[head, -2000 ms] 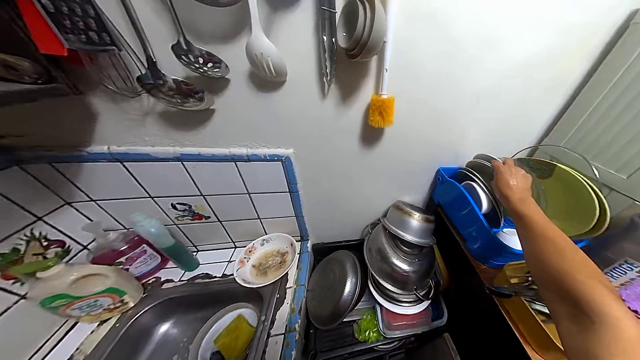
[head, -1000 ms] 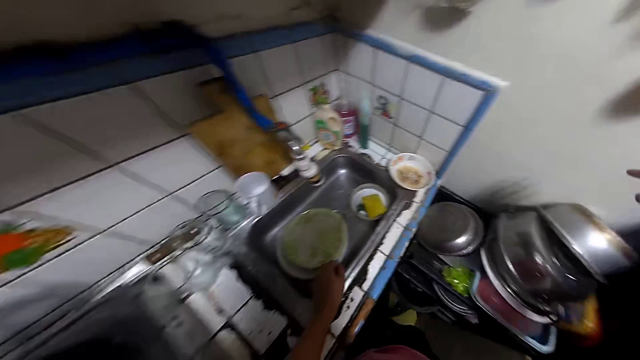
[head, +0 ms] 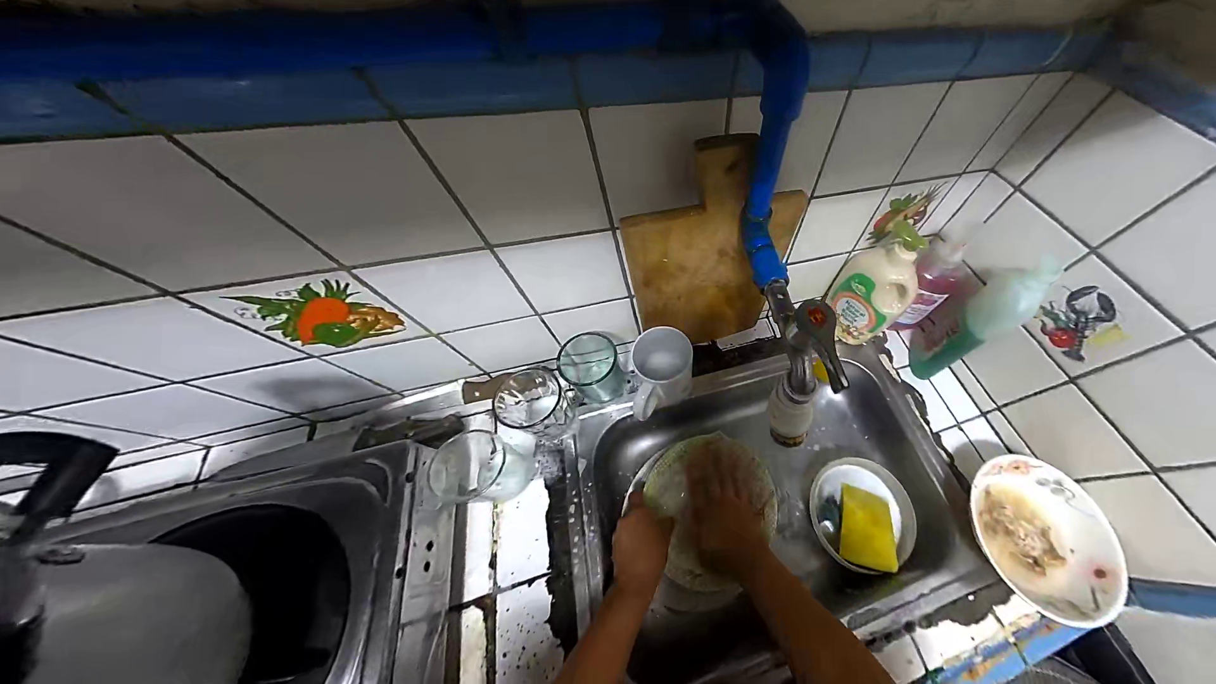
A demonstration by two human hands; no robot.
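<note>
My left hand point(head: 640, 543) grips the left rim of a round, pale green colander or strainer point(head: 700, 465) in the steel sink point(head: 655, 423). Blurred by motion, my right hand point(head: 727, 503) lies with spread fingers on its inside surface. A pale round rim shows beneath it. To the right in the sink, a bowl point(head: 907, 494) holds a yellow sponge point(head: 868, 529). Above the sink is a faucet point(head: 796, 351) with a lever handle.
Glass mugs point(head: 480, 465) and a white mug point(head: 662, 361) stand left of the sink. A wooden cutting board point(head: 698, 261) leans on the tiles. Detergent bottles point(head: 872, 290) occupy the back corner. A floral bowl with food remains point(head: 1035, 537) sits on the right ledge. Another basin point(head: 366, 570) lies left.
The view has swung left from the wall and dish rack to the sink. My right hand, earlier at the blue rack, is now on the strainer. My left hand stays at its rim.
</note>
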